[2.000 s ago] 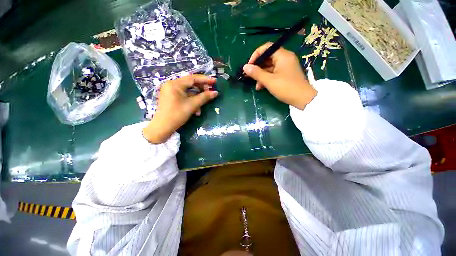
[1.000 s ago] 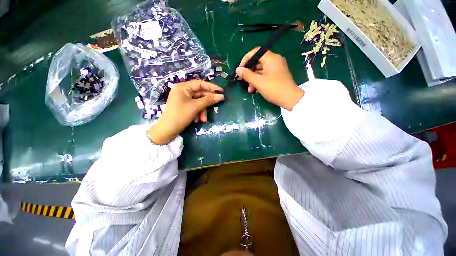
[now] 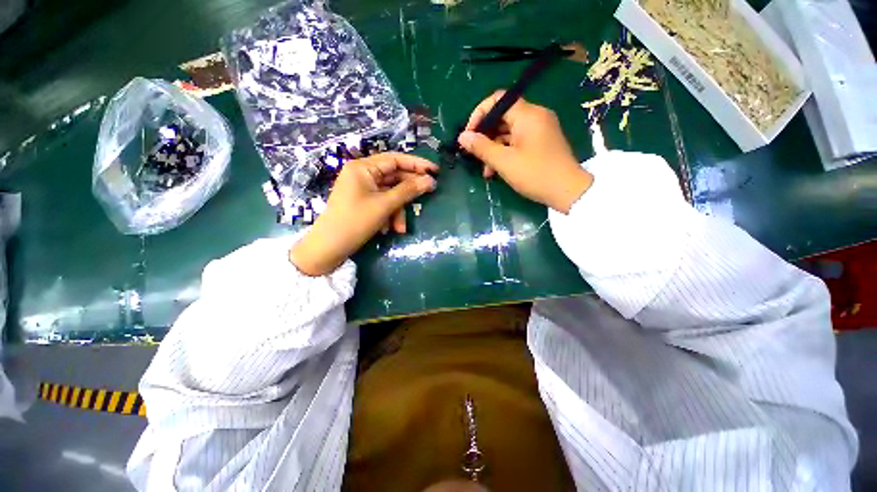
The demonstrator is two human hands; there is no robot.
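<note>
My right hand [image 3: 527, 144] holds black tweezers [image 3: 519, 88] like a pen, with the tips pointing down and left. My left hand [image 3: 370, 202] is beside the tips, with thumb and index finger pinched together. A small dark piece [image 3: 448, 152] shows between the tweezer tips and my left fingertips; its details are too small to tell. A large clear bag of dark and white square parts [image 3: 308, 82] lies beyond my left hand, with loose parts [image 3: 293, 202] at its near end. Pale strips [image 3: 620, 77] lie loose right of my right hand.
A rounded clear bag with dark parts [image 3: 163, 159] stands open at the left. Spare black tweezers [image 3: 505, 53] lie beyond my right hand. A white box of tan strips [image 3: 716, 67] and a plain white box [image 3: 835, 86] are at the upper right. The green bench's front edge [image 3: 438, 310] runs below my hands.
My left hand has moved slightly right and down, uncovering more loose parts at the bag's near end. My right hand and its tweezers have shifted slightly left, and the tweezers' rear end is lower.
</note>
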